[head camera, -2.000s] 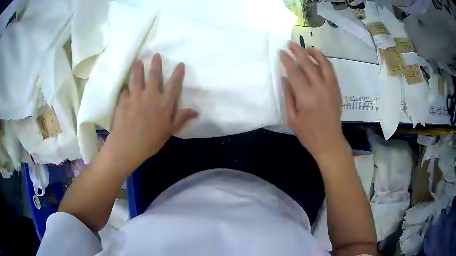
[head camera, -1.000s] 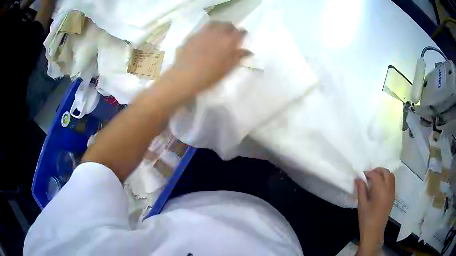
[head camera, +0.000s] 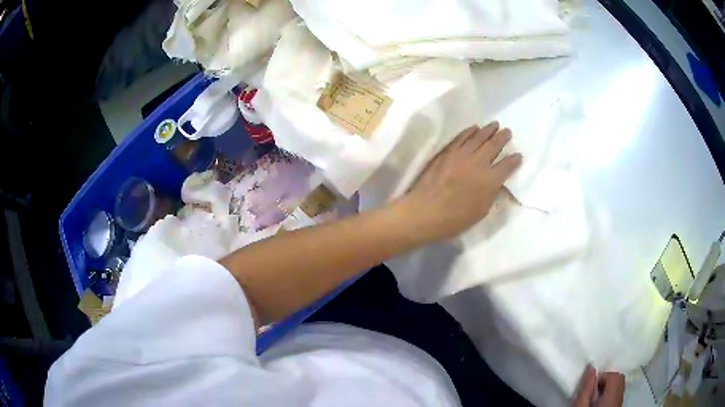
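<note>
A large white garment panel (head camera: 548, 306) lies spread on the white table, partly folded over itself, its near edge hanging past the table edge. My left hand (head camera: 465, 187) lies on the cloth, palm down, fingers a little apart. My right hand (head camera: 600, 388) is at the bottom right, mostly cut off by the frame edge; its fingertips pinch the panel's near edge. Stacked garment panels (head camera: 429, 32) are heaped beyond my left hand. A tan bundle ticket (head camera: 354, 103) lies on the cloth near them.
A blue plastic bin (head camera: 73, 215) at left holds cloth, round containers and small items. The lit machine parts (head camera: 674, 269) are at the right edge, with cut pieces and tan tickets below them. The table's dark far edge (head camera: 676, 75) curves at upper right.
The view has turned left, bringing the bin and stacked panels nearer the middle. The panel has been drawn leftward from under the machine area. My left hand has come down onto the cloth.
</note>
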